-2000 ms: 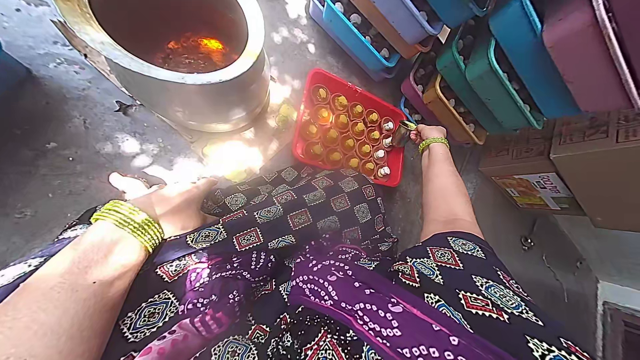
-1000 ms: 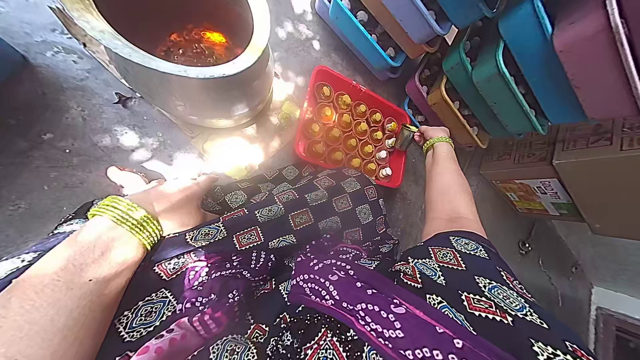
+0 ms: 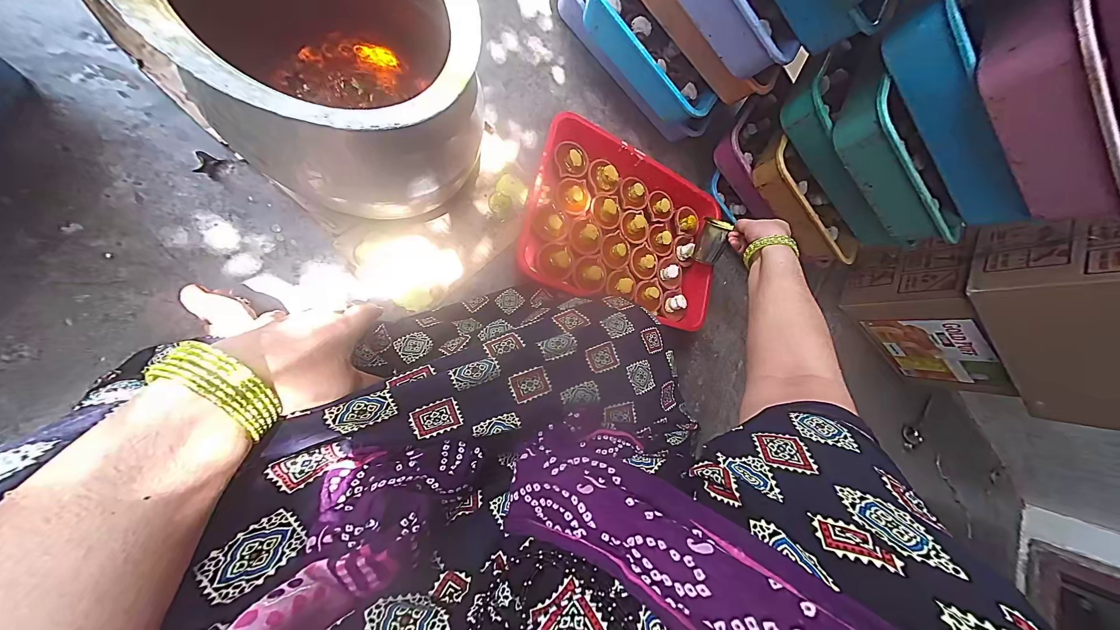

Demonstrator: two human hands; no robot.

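Note:
My right hand (image 3: 759, 238), with green bangles, grips a small metal cup (image 3: 714, 241) by its handle, tilted over the right edge of a red plastic tray (image 3: 632, 140). The tray holds several round clay-coloured cups with yellow liquid and wicks. Beside the metal cup, a few white wicks (image 3: 675, 303) stand in cups with less visible yellow. My left hand (image 3: 315, 346), also with bangles, rests on the patterned cloth over my leg, its fingers partly hidden and overexposed; it holds nothing that I can see. A large metal pot (image 3: 350, 166) with orange-brown liquid stands left of the tray.
Stacked coloured plastic trays, among them a teal tray (image 3: 892, 166) and a blue tray (image 3: 643, 66), rise at the upper right. Cardboard boxes (image 3: 1050, 324) stand below them. A bare foot (image 3: 219, 311) is on the sunlit floor at the left.
My right hand and the metal cup have moved slightly down along the tray's right edge. Yellow now shows in a cup near the tray's upper right corner. My left hand stays on the cloth.

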